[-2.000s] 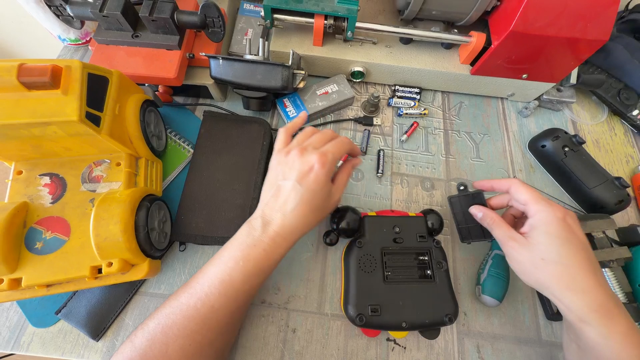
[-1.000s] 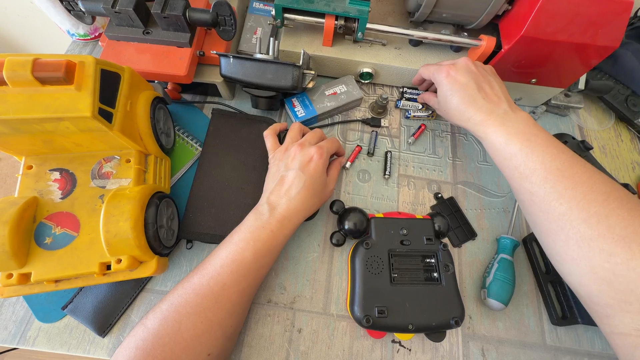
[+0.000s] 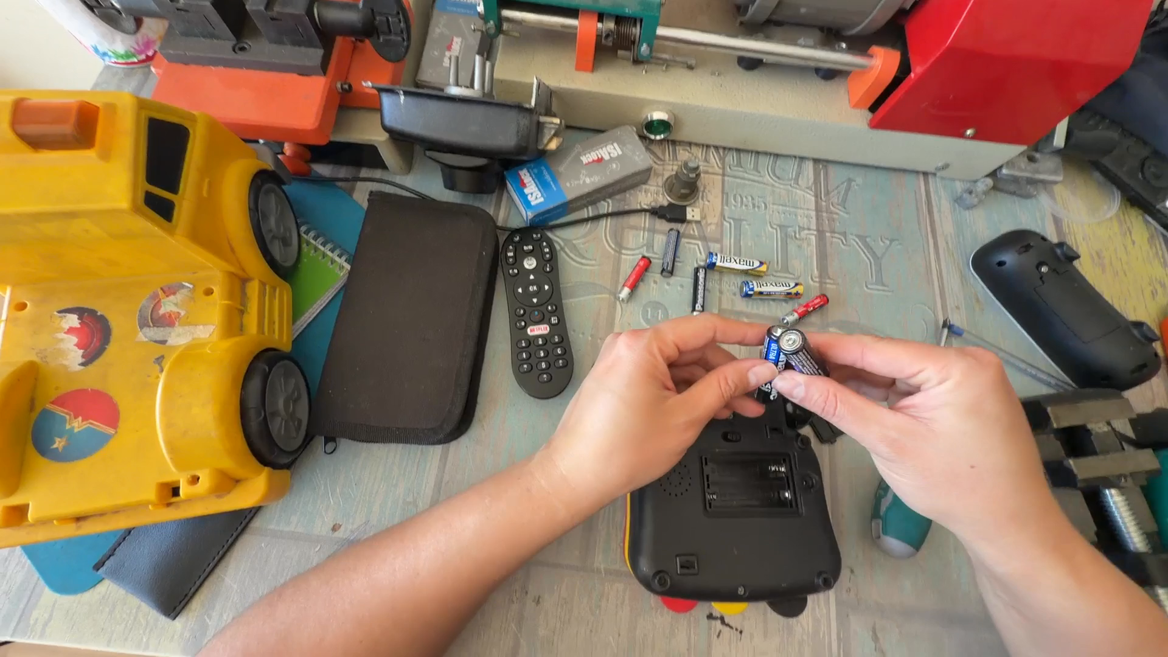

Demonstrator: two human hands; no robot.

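Note:
Above the black back of a toy (image 3: pixel 735 538), my left hand (image 3: pixel 648 401) and my right hand (image 3: pixel 912 420) meet. Between thumb and fingers each pinches a battery: a blue and black one (image 3: pixel 772 351) on the left, a dark one (image 3: pixel 803 354) on the right, side by side. The toy's battery compartment (image 3: pixel 750 484) is uncovered and shows bare contacts. Beyond my hands lie two Maxell batteries (image 3: pixel 737 264), two red batteries (image 3: pixel 633 277) and two slim dark ones (image 3: pixel 671 252). A black remote control (image 3: pixel 537 315) lies left of them, buttons up.
A yellow toy truck (image 3: pixel 219 392) and black zip case (image 3: pixel 401 319) stand left. Behind are a lock box (image 3: pixel 584 173), a USB cable (image 3: pixel 673 213) and a machine with a red cover (image 3: pixel 1013 73). Right are a screwdriver (image 3: pixel 899 520), a black device (image 3: pixel 1063 310) and a metal vise (image 3: pixel 1104 465).
My right hand has come back from the battery group to above the toy, now with a battery. My left hand has moved right from beside the case. The remote control is now in view.

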